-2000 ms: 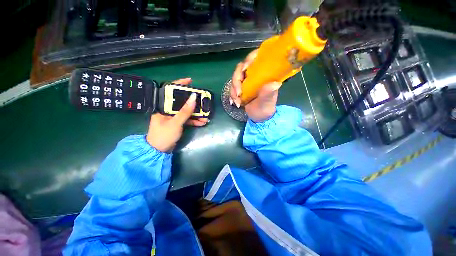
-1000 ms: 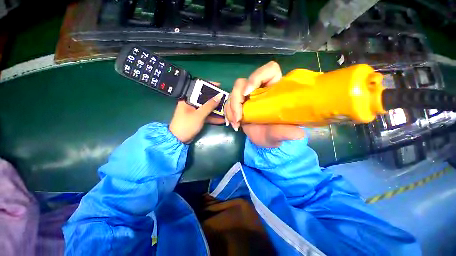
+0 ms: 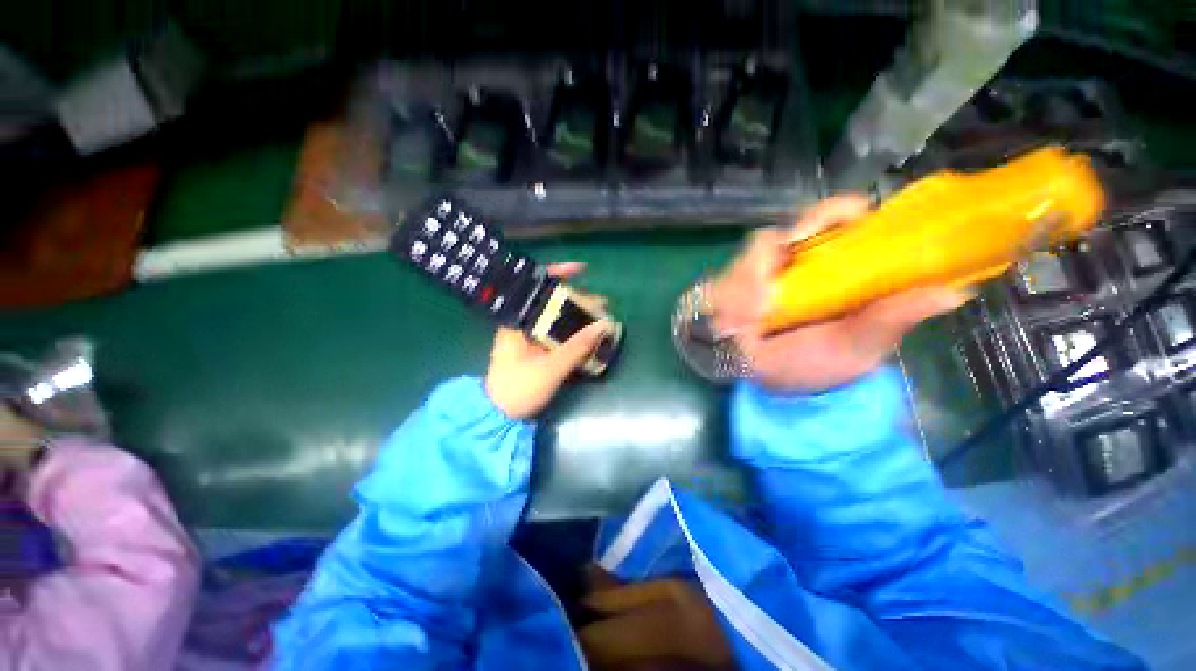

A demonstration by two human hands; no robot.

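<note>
The black flip phone is open, keypad half up and to the left, the half with the pale frame to the right. My left hand holds it by the pale-framed half, thumb on top. My right hand is blurred and holds the yellow electric screwdriver, its rear end pointing up and right. The driver's tip is hidden or blurred. The round screw dish lies on the green bench, partly behind my right fingers and apart from the phone.
A blister tray of black units lies behind the phone on a brown board. Another clear tray is at the right, with a dark cord across it. A pale upright post stands at the back. A neighbour's pink sleeve is at lower left.
One second ago the driver was at the phone's pale-framed half; now my right hand and driver are apart from it, over the dish. The view has shifted, showing more at the left.
</note>
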